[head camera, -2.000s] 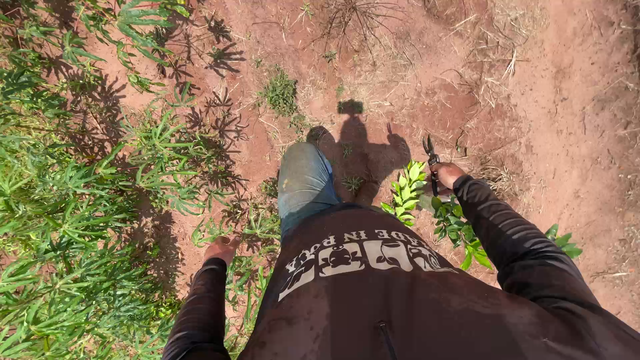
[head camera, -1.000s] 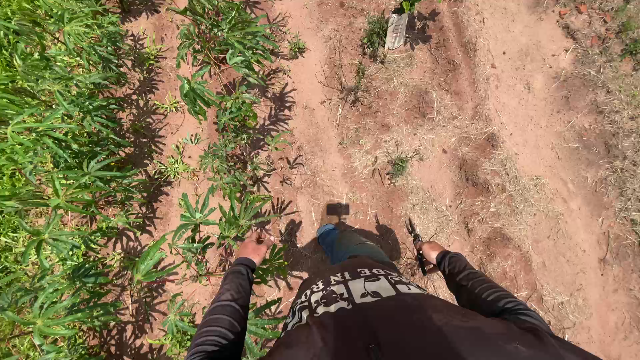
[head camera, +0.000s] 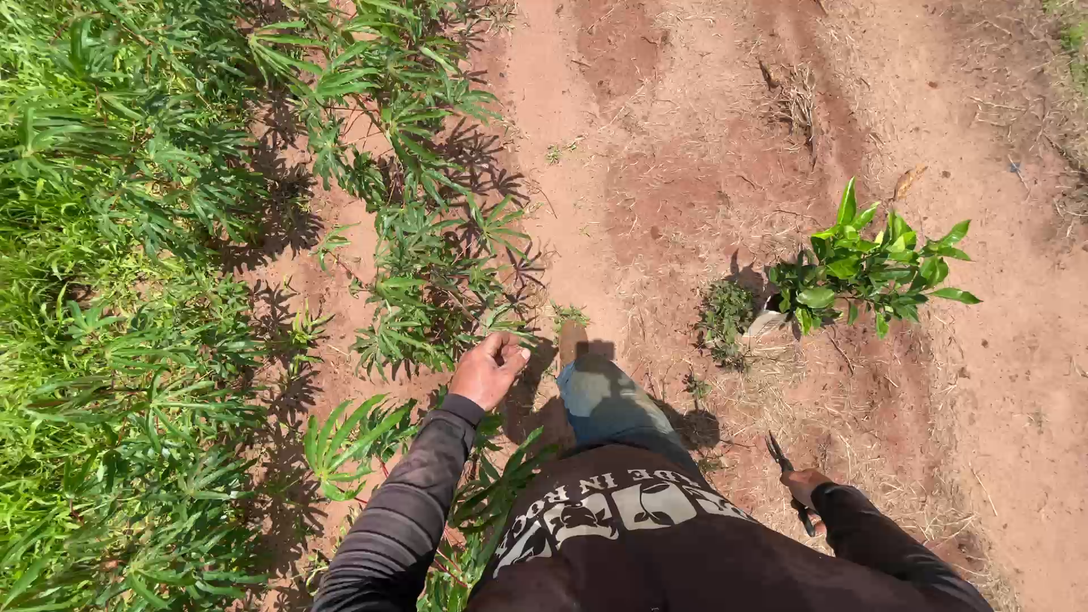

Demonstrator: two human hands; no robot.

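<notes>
My right hand [head camera: 806, 489], low on the right, grips dark-handled pruning shears [head camera: 779, 452] whose blades point up and left. In front of my body, left of my jeans-clad leg, my left hand [head camera: 491, 371] is raised with its fingers curled; whether something small is between them cannot be told. Leaves of the cassava-like plants [head camera: 425, 323] lie close to it. A young leafy sapling [head camera: 875, 268] leans to the right over the soil, ahead of my right hand, with a pale sleeve or bag [head camera: 767, 323] at its base.
Dense green plants and grass [head camera: 110, 340] fill the left side. A low weed clump [head camera: 724, 321] grows beside the sapling's base. Bare reddish soil [head camera: 578, 170] with dry straw runs up the middle and right. A dry grass tuft [head camera: 797, 102] lies farther ahead.
The view has moved along the row. My left hand has risen and come inward, nearer my body's midline. The shears remain in my right hand.
</notes>
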